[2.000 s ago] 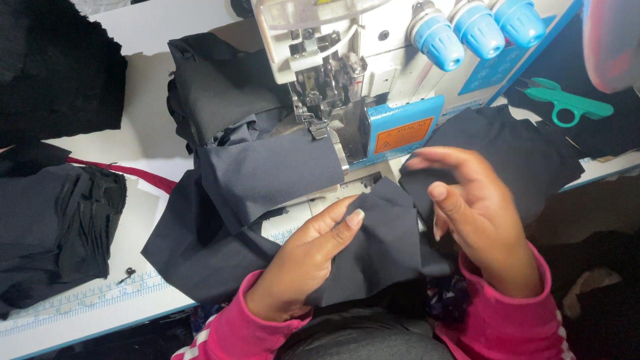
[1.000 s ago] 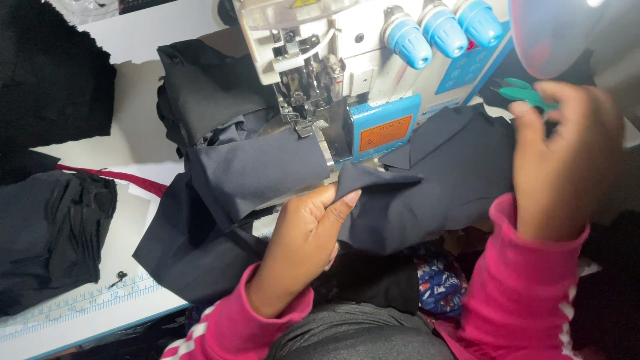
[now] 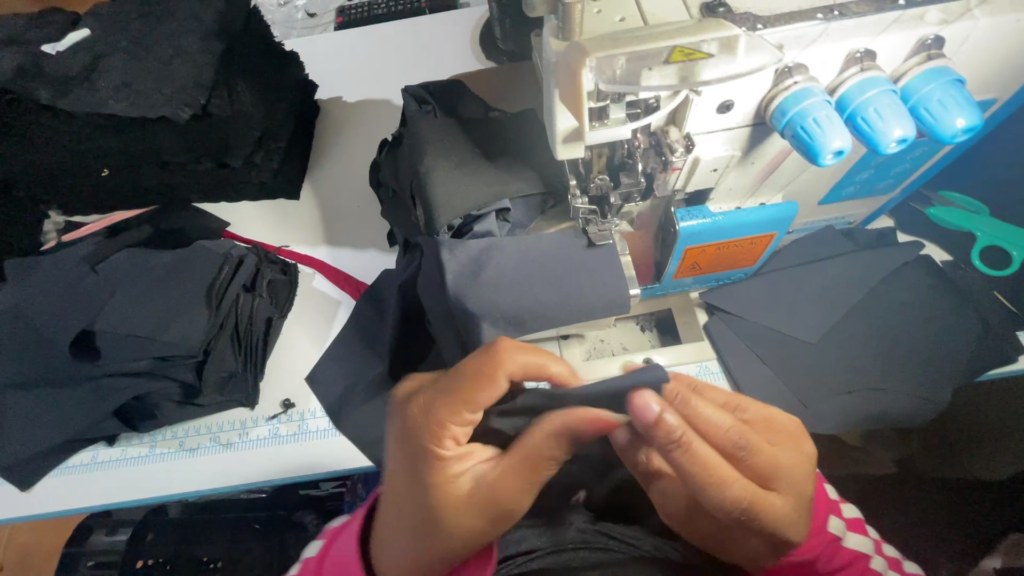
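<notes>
My left hand (image 3: 480, 448) and my right hand (image 3: 712, 464) pinch the folded edge of a dark fabric piece (image 3: 592, 392) between thumbs and fingers, in front of the sewing machine. The piece hangs down toward my lap, partly hidden by the hands. Another dark fabric piece (image 3: 536, 280) lies by the presser foot (image 3: 604, 224) of the overlock sewing machine (image 3: 648, 72). Right of the machine bed, flat dark fabric pieces (image 3: 848, 336) overlap. Green-handled thread snips (image 3: 980, 228) lie beyond them at the right edge.
Stacks of black fabric (image 3: 160, 120) and dark cut pieces (image 3: 152, 320) occupy the left of the table. A bunched fabric heap (image 3: 472, 160) sits behind the needle area. A red strip (image 3: 320, 268) and a measuring tape (image 3: 208, 440) are on the table. A keyboard (image 3: 392, 12) is at the top.
My right hand has come back from the green snips at the right to join my left hand at the fabric. The snips are out of the hand. The held fabric is nearer my lap.
</notes>
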